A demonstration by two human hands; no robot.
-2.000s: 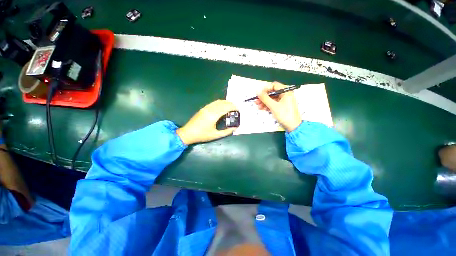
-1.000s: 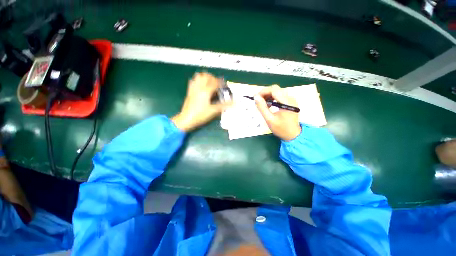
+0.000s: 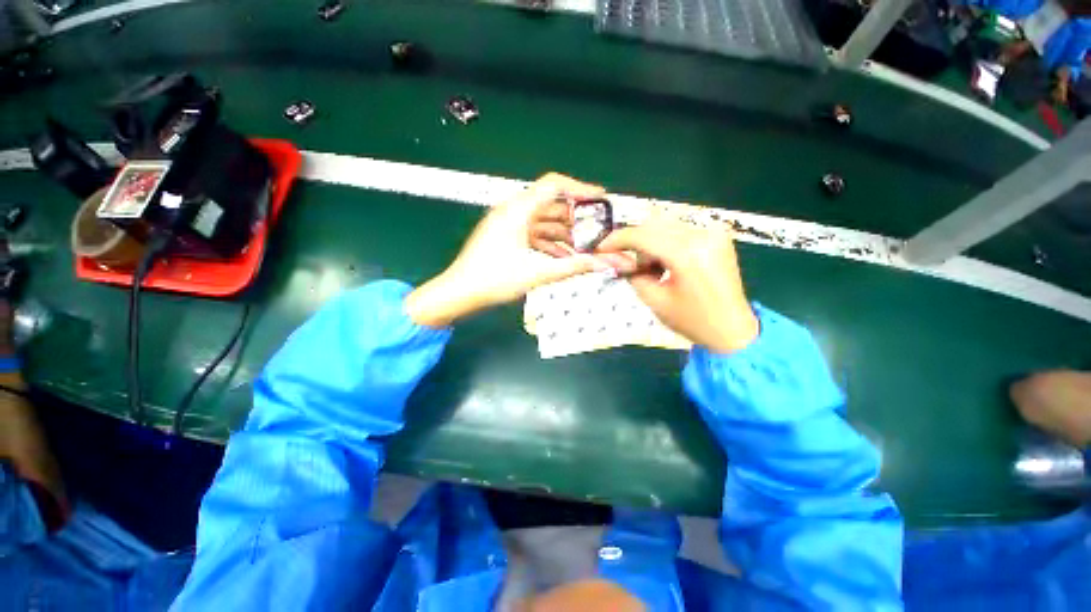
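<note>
The watch body (image 3: 590, 224), a small rounded dark unit with a shiny rim and pale inside, is held up between both hands above the sticker sheets. My left hand (image 3: 517, 249) holds it from the left, palm turned up. My right hand (image 3: 687, 273) meets it from the right, fingers at its lower edge. The black tweezers cannot be made out now. The white sticker sheets (image 3: 592, 318), with rows of tiny dark marks, lie on the green worktop, partly covered by my hands.
A red tray (image 3: 285, 179) with a black box (image 3: 221, 197), tape roll (image 3: 103, 234) and cables stands at left. Several waiting units, one here (image 3: 462, 109), lie beyond the white rail (image 3: 407, 178). A grey post (image 3: 993, 206) slants at right. People's arms show at both sides.
Both hands have come together, and the watch body is raised near the right fingers. The black tool no longer shows. The view has shifted, showing more of the belt and a grey tray beyond.
</note>
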